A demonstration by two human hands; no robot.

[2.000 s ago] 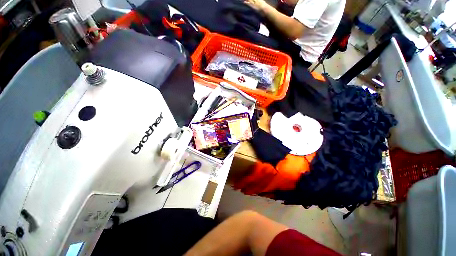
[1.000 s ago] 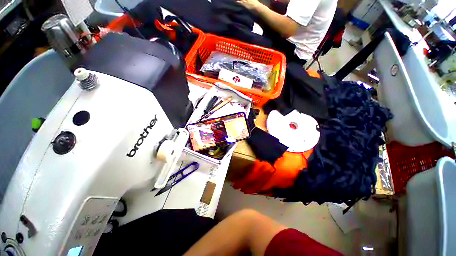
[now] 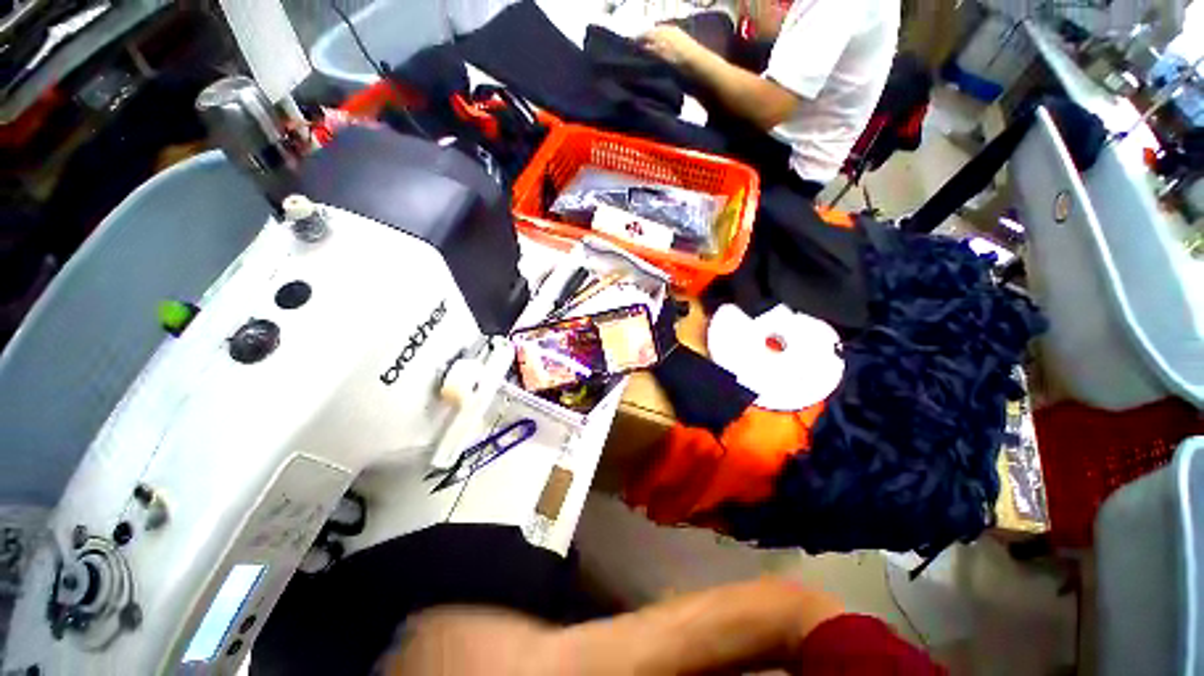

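A white sewing machine head marked "brother" [image 3: 317, 357] fills the left side. Dark cloth [image 3: 436, 561] lies on the table below it. My right hand [image 3: 456, 644] is blurred and cut by the bottom edge, over the dark cloth's lower part; its fingers cannot be made out. My left hand is out of the picture. Purple-blue thread snips [image 3: 485, 454] lie on the white table. A phone with a lit screen [image 3: 585, 351] lies on an open tray [image 3: 561, 415] with pen-like tools. The needle area is not visible.
An orange basket [image 3: 726, 168] holds bagged items behind the tray. A white disc [image 3: 775, 359] lies by orange fabric [image 3: 739, 465] and a navy heap [image 3: 911, 383]. A person in a white top [image 3: 832, 73] handles dark cloth. Grey troughs [image 3: 1103, 264] stand at right.
My right arm has swung from bent downward to reaching left along the bottom, bringing the blurred hand into view. The view has shifted, showing more of the machine's left end.
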